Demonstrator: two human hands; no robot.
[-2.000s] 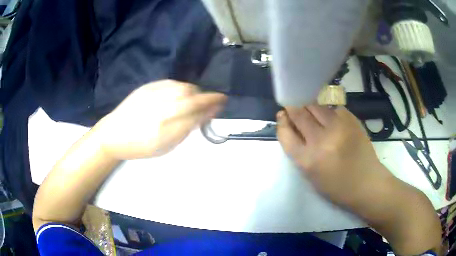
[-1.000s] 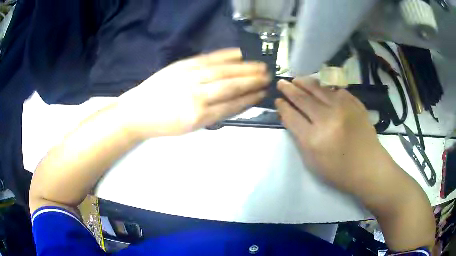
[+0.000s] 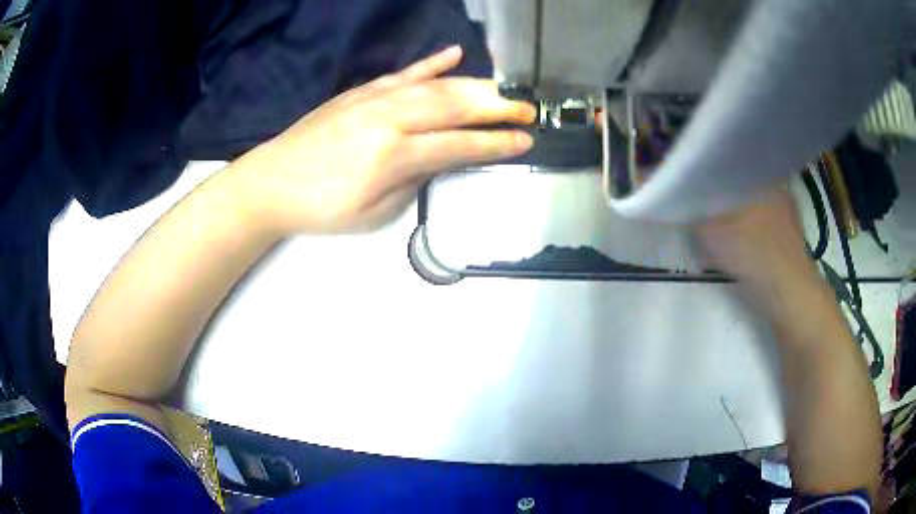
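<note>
A dark cloth panel (image 3: 271,70) covers the upper left of the table and reaches the presser foot (image 3: 567,112). My left hand (image 3: 352,151) lies palm down on the cloth, fingers apart, its fingertips just left of the foot. A narrow black piece of cloth (image 3: 562,151) lies under and in front of the foot. My right hand (image 3: 748,231) is mostly hidden behind the pale machine head (image 3: 783,90); only its back and wrist show, so its fingers and anything in them cannot be seen.
The metal needle plate area (image 3: 522,216) is set in the white table (image 3: 422,351). Right of the machine lie thread snips (image 3: 866,336), partly hidden by my right forearm, a thin brown-handled tool (image 3: 836,196) and black strips (image 3: 869,191). A reddish-edged dark object (image 3: 904,336) is at the far right.
My left hand has moved slightly up, beside the foot. My right hand has moved right, away from the cloth and behind the machine head. The cloth has shifted up, uncovering the plate.
</note>
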